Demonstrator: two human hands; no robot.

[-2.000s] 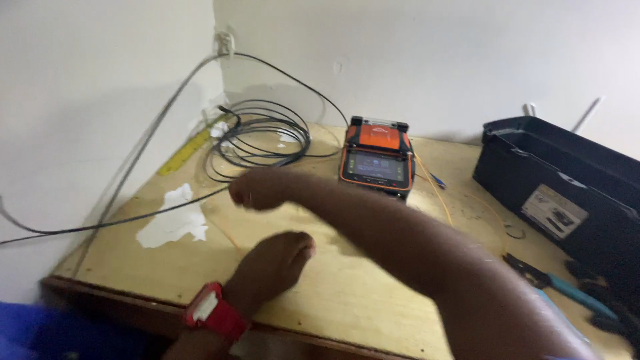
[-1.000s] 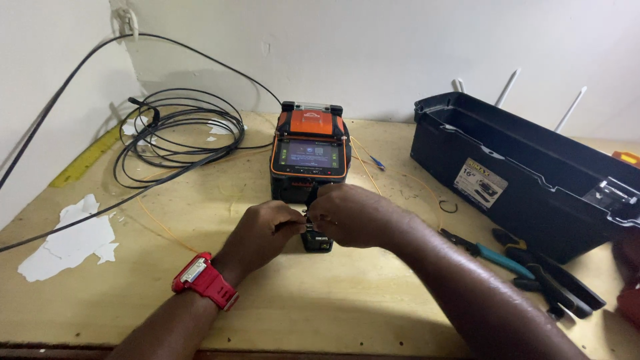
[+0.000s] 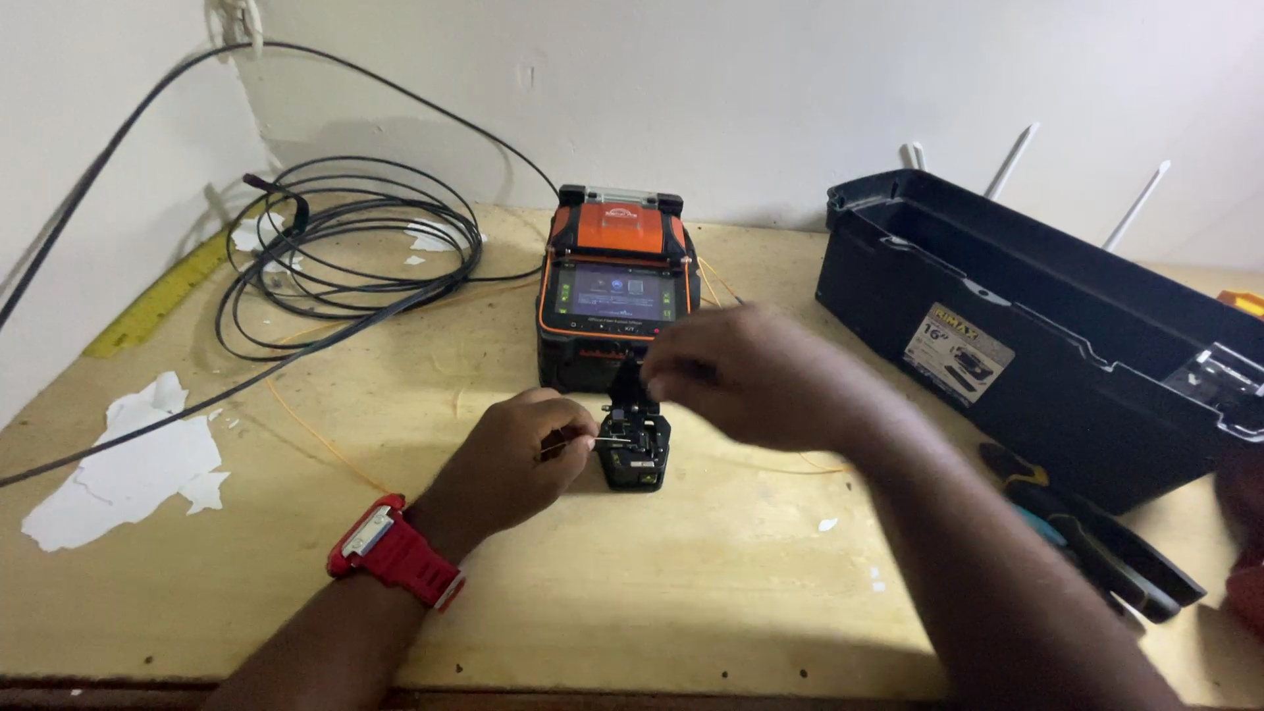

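A small black fiber cleaver (image 3: 637, 454) stands on the wooden tabletop with its lid raised. My left hand (image 3: 533, 449), with a red watch (image 3: 395, 553) on the wrist, pinches a thin fiber (image 3: 610, 439) whose end lies across the cleaver's bed. At the cleaver's raised lid is my right hand (image 3: 726, 370), slightly blurred; whether its fingers grip the lid cannot be told. Just behind the cleaver sits an orange and black fusion splicer (image 3: 617, 286) with its screen lit. A thin yellow fiber (image 3: 321, 434) runs over the table to the left of my left hand.
Coiled black cable (image 3: 346, 262) lies at the back left, beside a yellow ruler (image 3: 173, 296) and torn white paper (image 3: 128, 474). A dark toolbox (image 3: 1027, 316) stands at the right. Pliers-like hand tools (image 3: 1096, 543) lie in front of it, partly behind my right forearm.
Both hands have come to the cleaver since the oldest frame. Over the last second my right hand has moved up and right, and the cleaver's raised lid and bed have come into sight.
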